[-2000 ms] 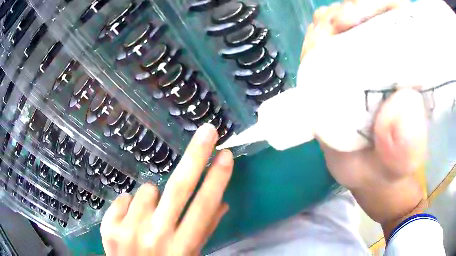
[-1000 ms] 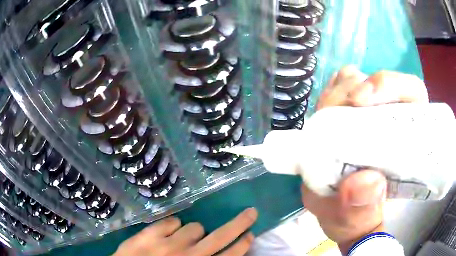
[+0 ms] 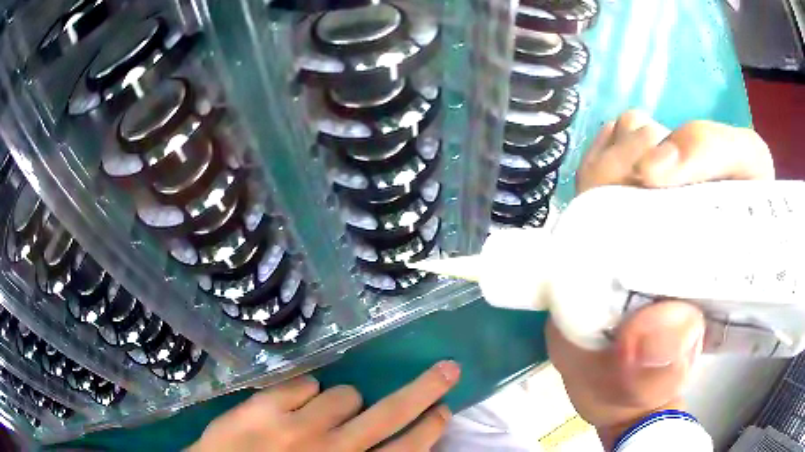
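A white squeeze bottle (image 3: pixel 688 256) with a boxed label is held in my right hand (image 3: pixel 644 353), lying nearly level. Its thin pale nozzle tip is at the lowest black part (image 3: pixel 394 275) of one row. The glossy black parts stand in close rows in a clear plastic tray (image 3: pixel 327 349). My left hand (image 3: pixel 327 422) is bare and holds nothing visible. It lies at the lower edge of the picture, below the tray's edge, index finger stretched out, partly cut off.
The tray rests on a teal-green mat (image 3: pixel 477 346). Dark equipment (image 3: pixel 768 35) and a dark red area (image 3: pixel 778 124) are at the upper right. A dark ribbed thing (image 3: pixel 786 415) is at the lower right.
My left hand has moved down, away from the nozzle and the tray edge. The view has shifted, and the nozzle now points at a row's lowest part. Over the last second little has moved.
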